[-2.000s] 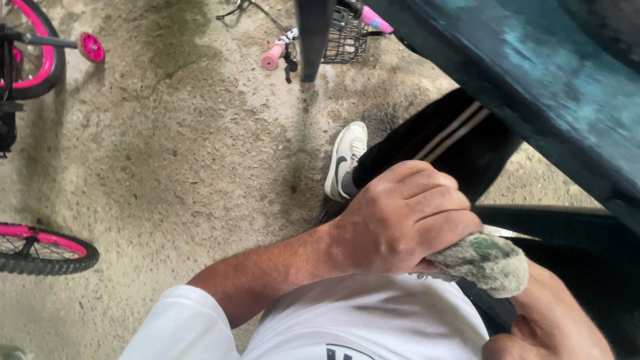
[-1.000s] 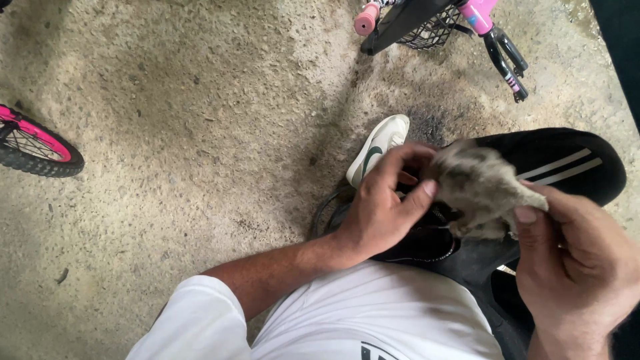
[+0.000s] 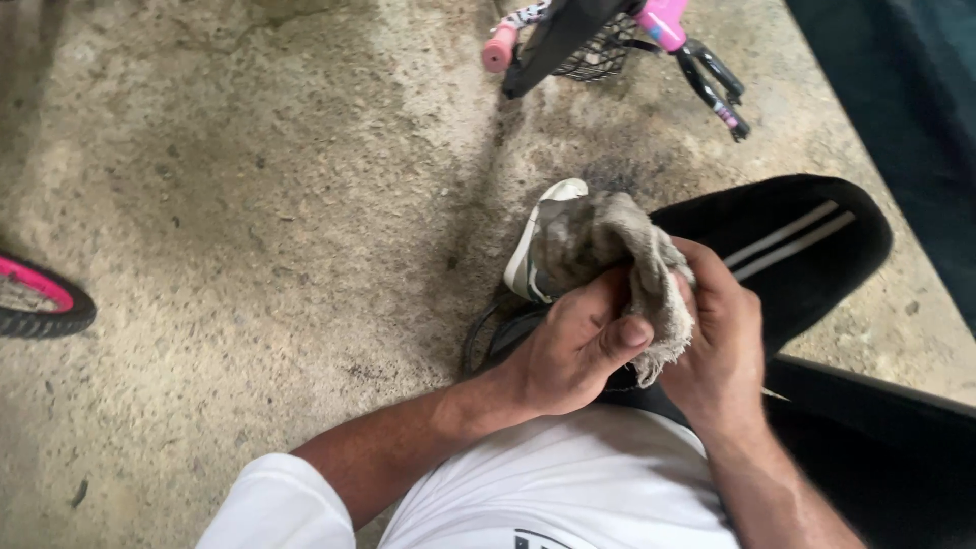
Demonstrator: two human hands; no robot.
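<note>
A dirty grey cloth rag [image 3: 648, 259] with a frayed edge hangs bunched between my two hands, above my lap. My left hand [image 3: 583, 347] grips its lower left side, the thumb lying near the frayed edge and the fingers hidden inside the folds. On the other side my right hand [image 3: 717, 328] holds the rag, its fingertips largely behind the cloth. Part of the rag overlaps a white shoe [image 3: 526, 259] on my foot.
Upper right on the rough concrete floor [image 3: 267, 229] lie a pink handlebar grip [image 3: 499, 49], a black wire basket [image 3: 602, 57] and a black bicycle fork [image 3: 713, 84]. A pink-rimmed bicycle wheel [image 3: 76, 313] stands at the left edge. A dark surface [image 3: 900, 99] fills the upper right corner.
My right hand has moved left, close to my left hand, and the rag now hangs more upright between them. Since the earliest frame, the view has shifted markedly.
</note>
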